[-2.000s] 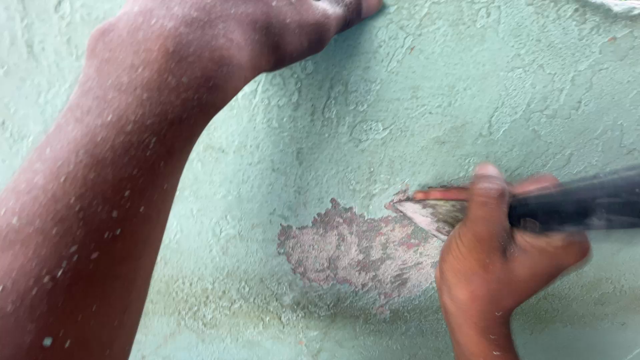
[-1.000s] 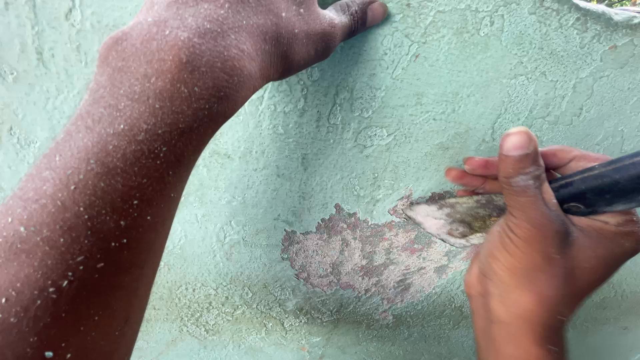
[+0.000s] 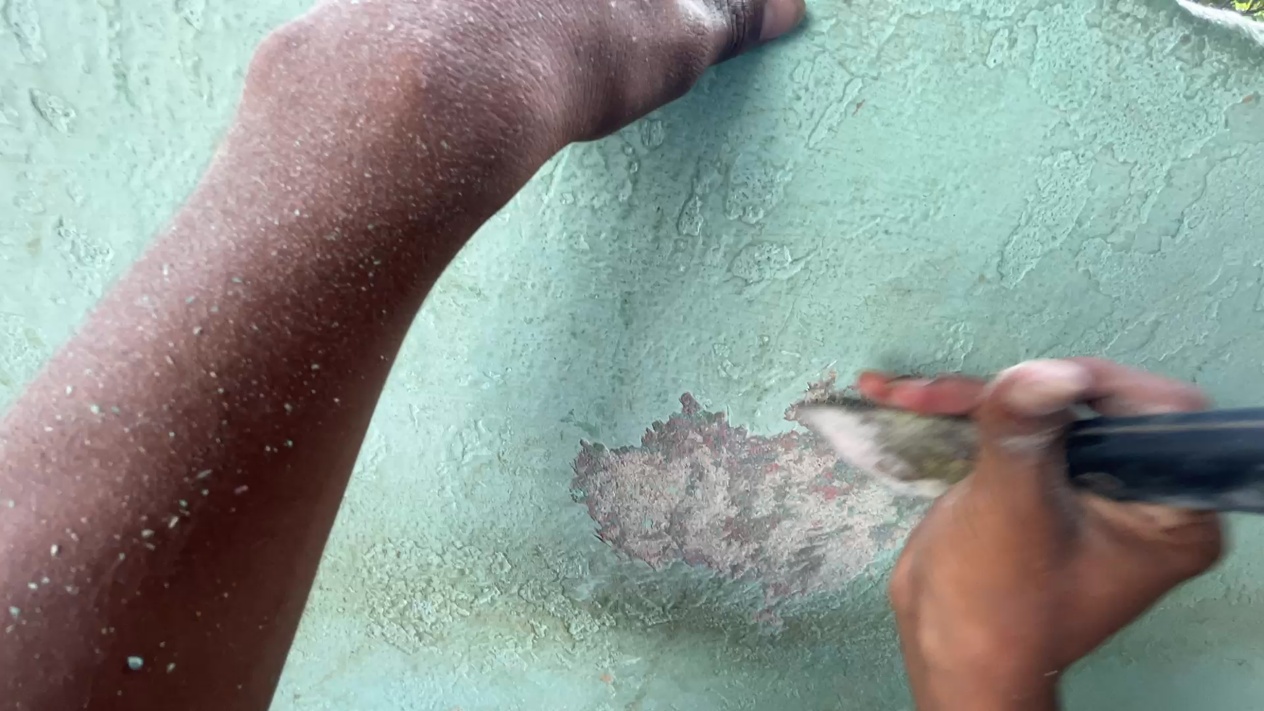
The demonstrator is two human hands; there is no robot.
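Note:
My right hand [image 3: 1027, 533] is closed round the black handle of a scraper [image 3: 889, 444], whose dusty, worn metal blade lies against a green painted wall [image 3: 612, 326]. The blade's tip is at the upper right edge of a bare patch [image 3: 741, 494], where the green paint is gone and a rough pinkish-grey surface shows. My left hand [image 3: 671, 39] rests against the wall at the top; its fingers are mostly cut off by the frame edge, with one fingertip showing. Dust and small flecks of paint cover my left forearm.
Cracked and blistered paint spreads over the wall round the patch, with a rougher band below it. At the top right corner runs a whitish edge [image 3: 1224, 18], with a bit of greenery beyond.
My right hand and the scraper have shifted and changed tilt against the wall between frames, and are blurred now. My left hand has stayed in about the same place.

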